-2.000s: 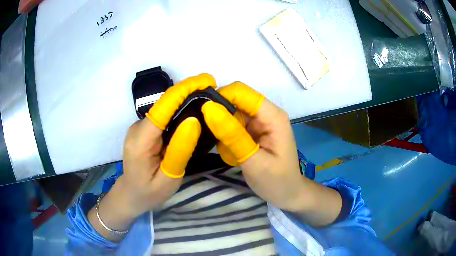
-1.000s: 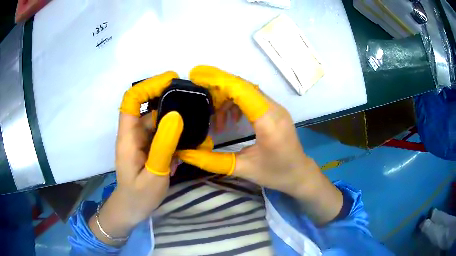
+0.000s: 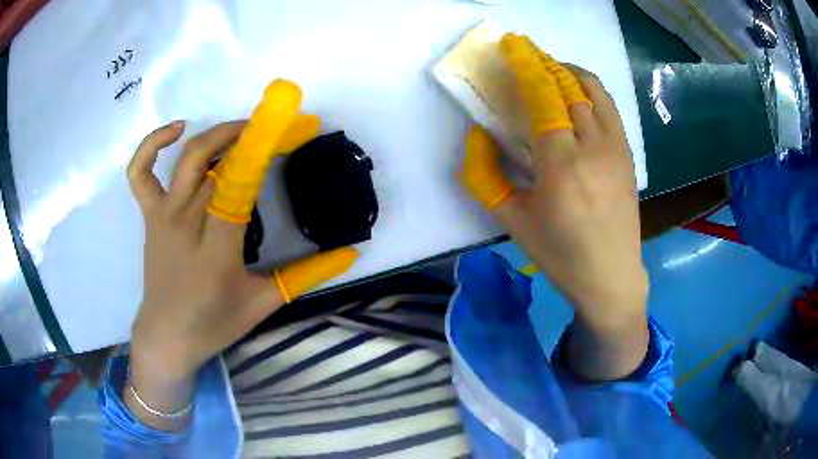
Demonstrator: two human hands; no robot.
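A black smartwatch [image 3: 332, 190] lies on the white foam mat [image 3: 395, 81]. My left hand [image 3: 211, 215], with orange finger cots, is spread just left of it, fingers apart; whether a fingertip touches the watch is unclear. A second black watch [image 3: 254, 238] is mostly hidden under my left hand. My right hand [image 3: 556, 152] is on the cream-white rectangular pad [image 3: 466, 67] at the right of the mat, cotted fingers over its top and thumb at its near left edge. The fingers look blurred.
A salmon-red block [image 3: 13, 18] is at the top left corner. Clear plastic [image 3: 789, 99] and pale flat items [image 3: 700, 27] lie at the upper right of the dark green bench. A small white piece [image 3: 662, 108] lies right of the mat. A person's blue sleeve [image 3: 780, 215] shows at the right.
The watch that both hands held is now down on the mat. My left hand has opened and moved left. My right hand has moved right, onto the pad.
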